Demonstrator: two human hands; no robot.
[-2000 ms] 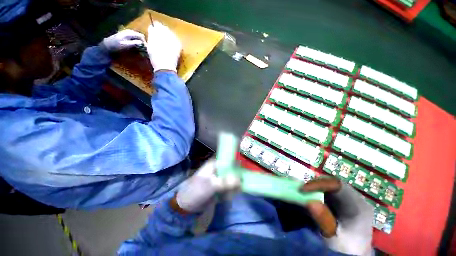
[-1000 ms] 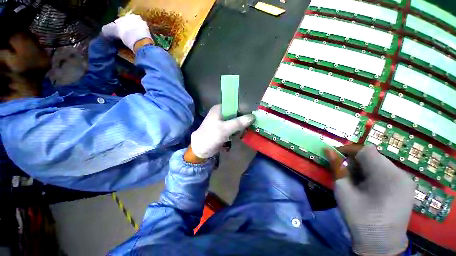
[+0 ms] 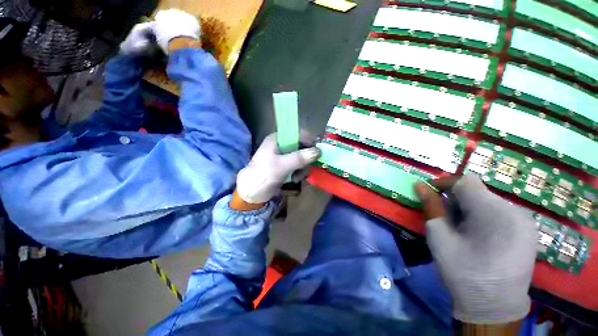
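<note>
My gloved left hand (image 3: pixel 272 167) holds an upright pale green pad strip (image 3: pixel 286 121). Its thumb reaches the left end of another pale green strip (image 3: pixel 370 167), which lies along the nearest circuit board of the left column. My gloved right hand (image 3: pixel 485 249) has its bare thumb and a fingertip at that strip's right end, pinching or pressing it; the fingers partly hide this end. Covered circuit boards (image 3: pixel 410 92) lie in two columns on the red work board (image 3: pixel 354 195). At the right, two boards (image 3: pixel 534 184) show bare silvery pads.
At the left, another worker in a blue coat (image 3: pixel 124 190) has gloved hands over a tan sheet (image 3: pixel 236 26) with brown bits. A small yellowish slip (image 3: pixel 336 4) lies on the dark bench (image 3: pixel 301 59). A yellow-black floor line (image 3: pixel 165 279) shows below.
Since two seconds ago, the strip between my hands has come down onto the nearest left board. Over the last second both hands stay at its ends, while the view shifts slightly.
</note>
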